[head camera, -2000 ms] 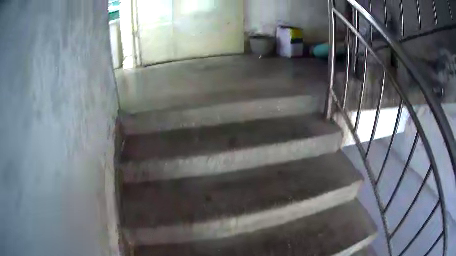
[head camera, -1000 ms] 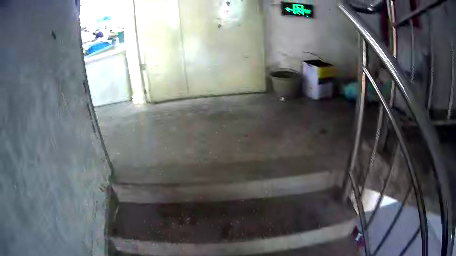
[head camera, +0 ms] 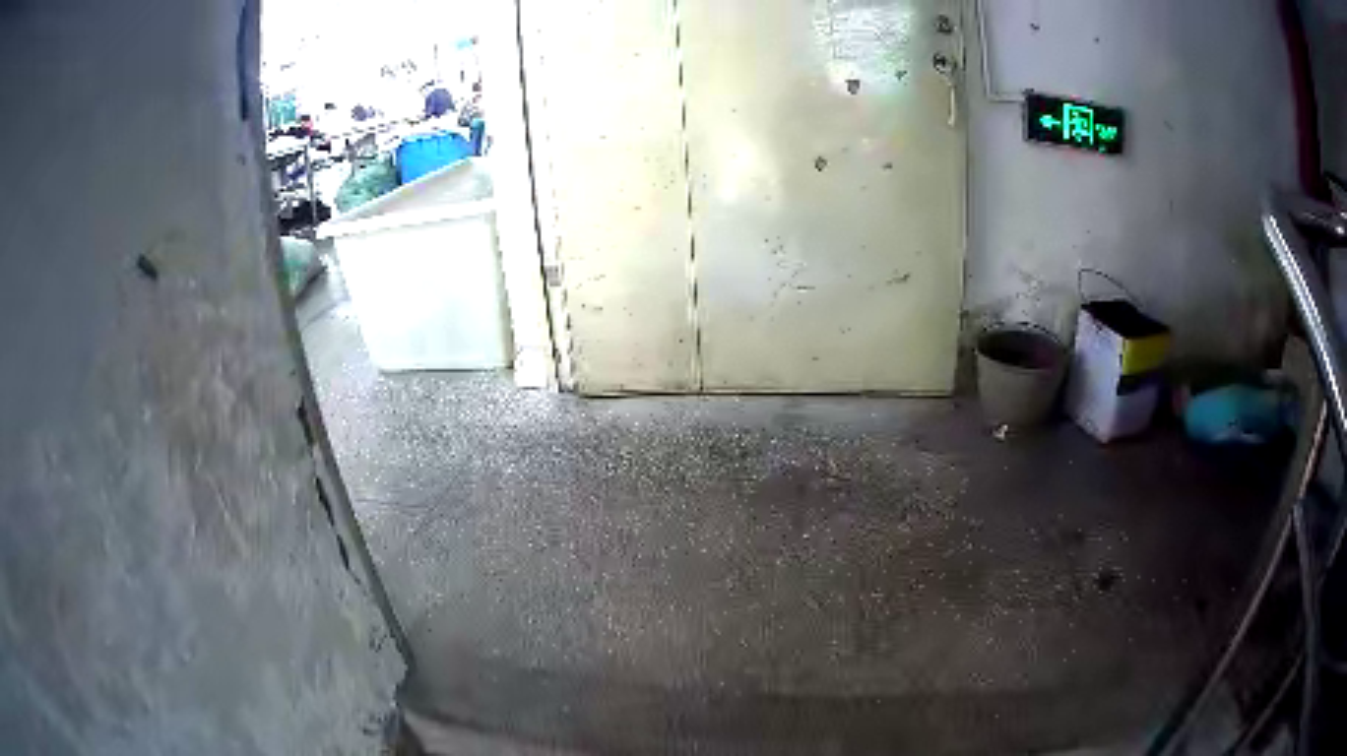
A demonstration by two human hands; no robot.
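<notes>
Neither of my hands is in the picture. Nearest in front of me lies the grey speckled concrete landing [head camera: 768,547], with a stair edge along the bottom of the view. Beyond it stands a cream metal door [head camera: 827,222], scuffed and stained. To its left is a bright doorway. A large white tub [head camera: 429,288] stands in the doorway, and a blue item [head camera: 433,154] shows above or behind it.
A rough grey wall [head camera: 163,443] fills the left side. A curved metal handrail [head camera: 1303,281] runs down the right edge. By the far wall stand a bucket [head camera: 1021,377], a white and yellow box [head camera: 1115,377] and a turquoise bundle [head camera: 1238,415]. A green exit sign [head camera: 1075,124] glows above.
The view has climbed from the stairs to the landing's edge. The door, bucket and box look nearer, and more of the doorway and the white tub shows.
</notes>
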